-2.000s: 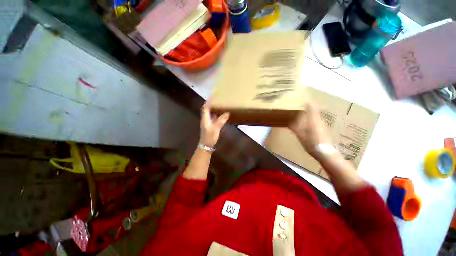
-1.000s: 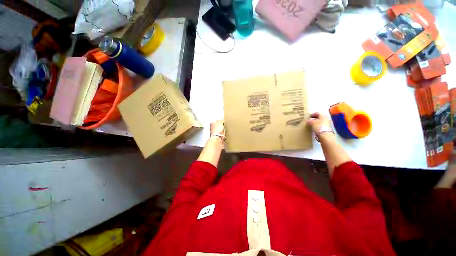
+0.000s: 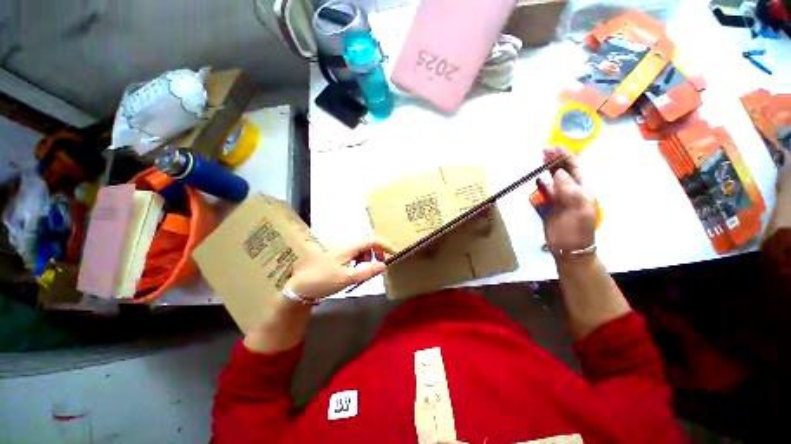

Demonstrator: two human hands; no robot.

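A flat carton blank (image 3: 473,211) is held up edge-on above the table, so it shows as a thin dark slanting line. My left hand (image 3: 334,270) grips its lower left end. My right hand (image 3: 570,208) grips its upper right end. Another flat printed blank (image 3: 408,204) lies on the white table below it. A made-up small carton (image 3: 260,251) stands to the left, partly behind my left hand. The tape gun (image 3: 597,213) lies on the table, mostly hidden behind my right hand.
An orange basket (image 3: 195,251) with a pink book and a blue flask (image 3: 204,175) are at the left. Yellow tape rolls, a teal bottle (image 3: 369,76), a black phone (image 3: 341,105) and a pink notebook (image 3: 453,52) lie further back. Orange-and-black packages (image 3: 711,186) lie at the right, near another person's arm.
A blank has been lifted off the table and turned edge-on between my hands, uncovering another blank beneath. The view has shifted, and my left hand now overlaps the made-up carton.
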